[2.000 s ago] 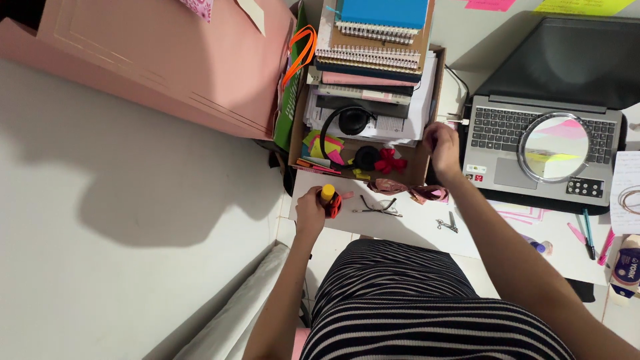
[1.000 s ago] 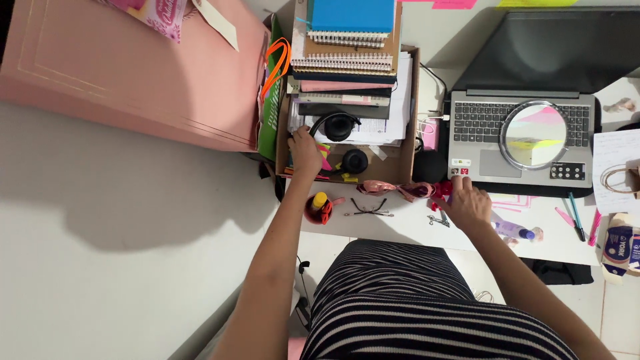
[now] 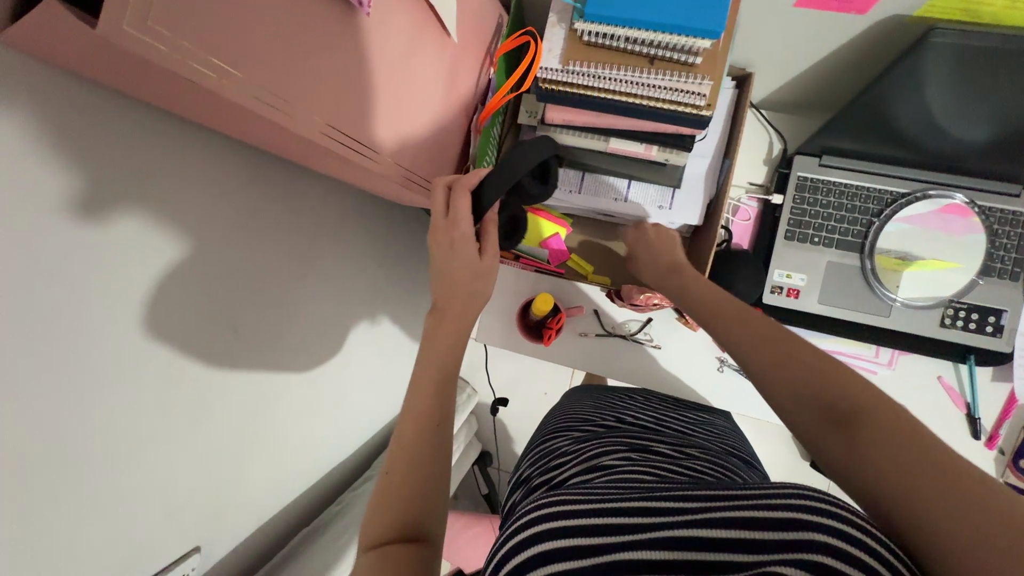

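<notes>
My left hand (image 3: 466, 240) grips black over-ear headphones (image 3: 516, 172) by the headband, at the left side of an open cardboard box (image 3: 728, 172). Inside the box's near end reaches my right hand (image 3: 656, 252); its fingertips are hidden, and whether it holds anything cannot be seen. Between the hands lie yellow and pink sticky notes (image 3: 548, 232) and small yellow pieces (image 3: 588, 268). Farther back, spiral notebooks (image 3: 628, 80) are stacked on papers. A mug (image 3: 526, 322) with a yellow-capped item and red-handled scissors (image 3: 554, 328) stands on the desk beside eyeglasses (image 3: 620, 332).
At right is an open laptop (image 3: 856, 240) with a round clear-rimmed mirror (image 3: 928, 250) on its keyboard. Pens (image 3: 972, 392) lie near the desk's right side. A large pink box (image 3: 320, 88) and an orange strap (image 3: 520, 72) are at left. A pink crinkled item (image 3: 640, 298) touches the box's near edge.
My left hand now has the headphones lifted and shifted left. My right hand has moved from beside the laptop into the box. The red item seen by that hand earlier is no longer visible.
</notes>
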